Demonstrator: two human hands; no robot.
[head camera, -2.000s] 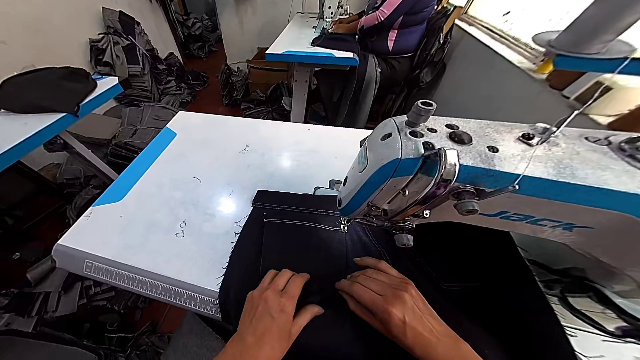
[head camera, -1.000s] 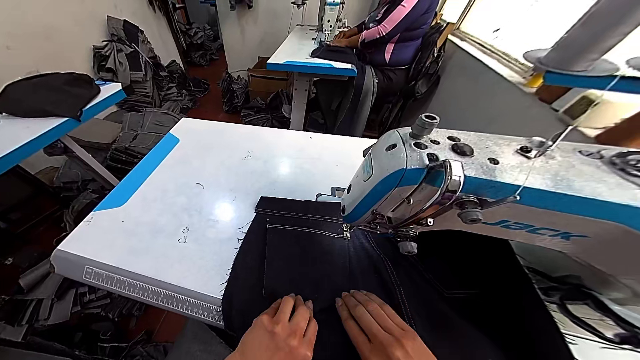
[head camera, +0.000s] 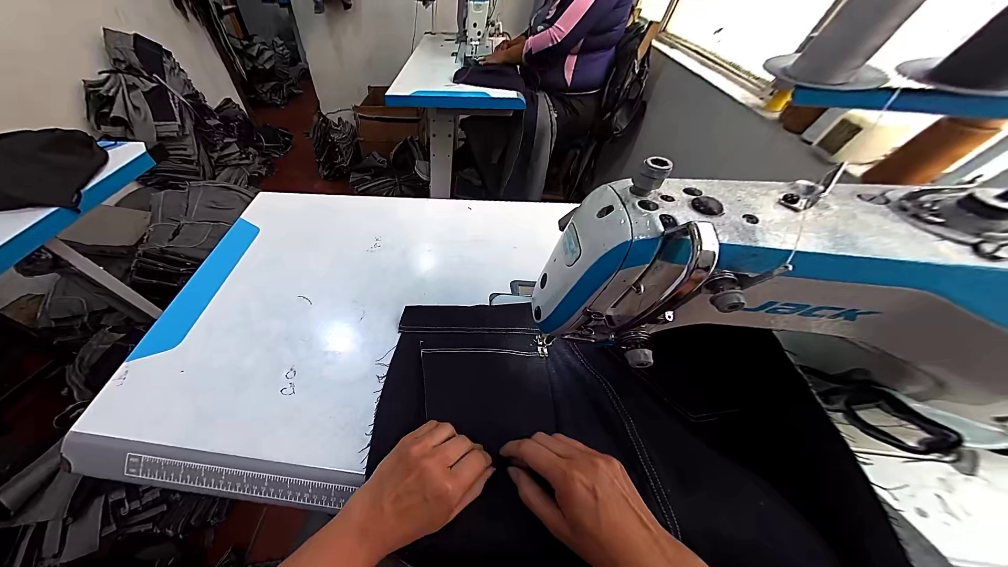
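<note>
Dark denim trouser fabric (head camera: 591, 409) with pale topstitching and a frayed left edge lies under the head of a Jack sewing machine (head camera: 614, 252). The presser foot (head camera: 542, 345) rests at the upper right corner of a patch pocket (head camera: 488, 386). My left hand (head camera: 429, 476), fingers curled, is on the pocket's lower part and seems to pinch the cloth. Close on its right, my right hand (head camera: 579, 488) has its fingertips bent onto the same fabric, thumb tucked beneath. What lies under the fingertips is hidden.
The white sewing table (head camera: 315, 315) has loose thread bits and a printed ruler (head camera: 236, 479) along its front edge. Another person (head camera: 575, 47) works at a machine behind. Bundles of denim pieces (head camera: 181, 118) lie at the left. Thread cones (head camera: 850, 39) stand at upper right.
Both hands first drew back toward me along the fabric, then moved slightly up it. My left fingers, spread flat at first, are now curled. The pocket stays by the presser foot.
</note>
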